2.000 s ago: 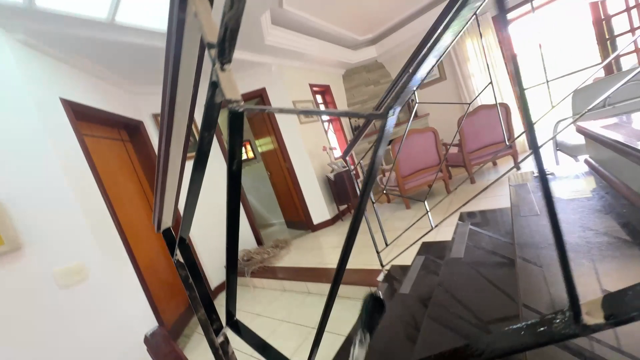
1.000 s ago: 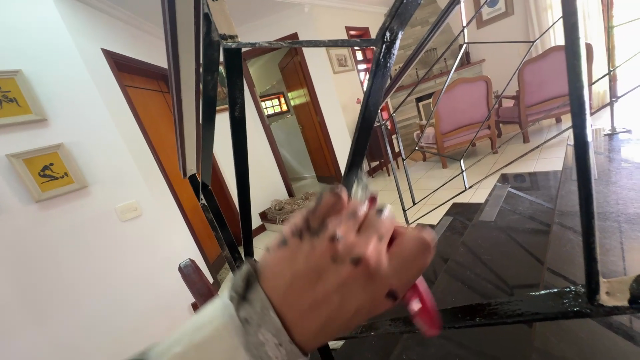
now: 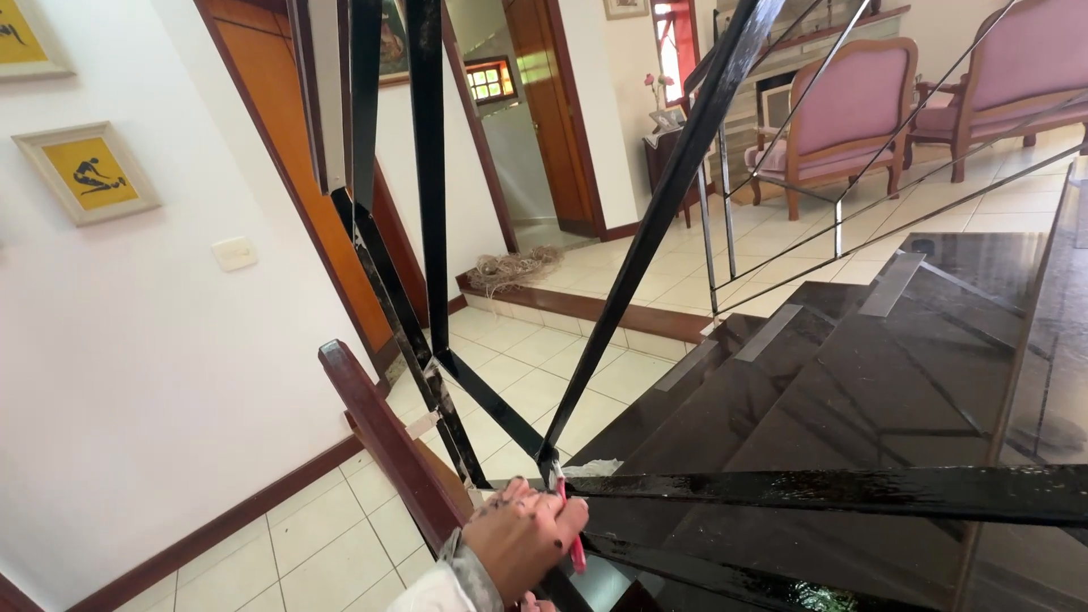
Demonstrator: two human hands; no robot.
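My left hand (image 3: 529, 537), spotted with dark paint, reaches in at the bottom centre and is shut on a small paintbrush with a red handle (image 3: 579, 552). The brush's head points up and touches or nearly touches the joint where the black metal railing bars (image 3: 629, 289) meet. A wide black rail (image 3: 816, 493) with a wet shine runs right from this joint. Whitish crumpled material (image 3: 593, 468) lies behind the joint. A small patch of skin (image 3: 535, 603) shows at the bottom edge, perhaps my right hand; what it holds is hidden.
Dark polished stair steps (image 3: 765, 399) lie behind the rail. A reddish wooden handrail (image 3: 387, 433) slants at the left of my hand, near the white wall (image 3: 187, 340). Farther off are pink upholstered chairs (image 3: 854, 93) and a tangled pale heap (image 3: 510, 270) on the raised floor.
My left hand, absent two seconds ago and blurred in mid-view one second ago, is now lower at the bar joint with the brush upright. The view has tilted downward.
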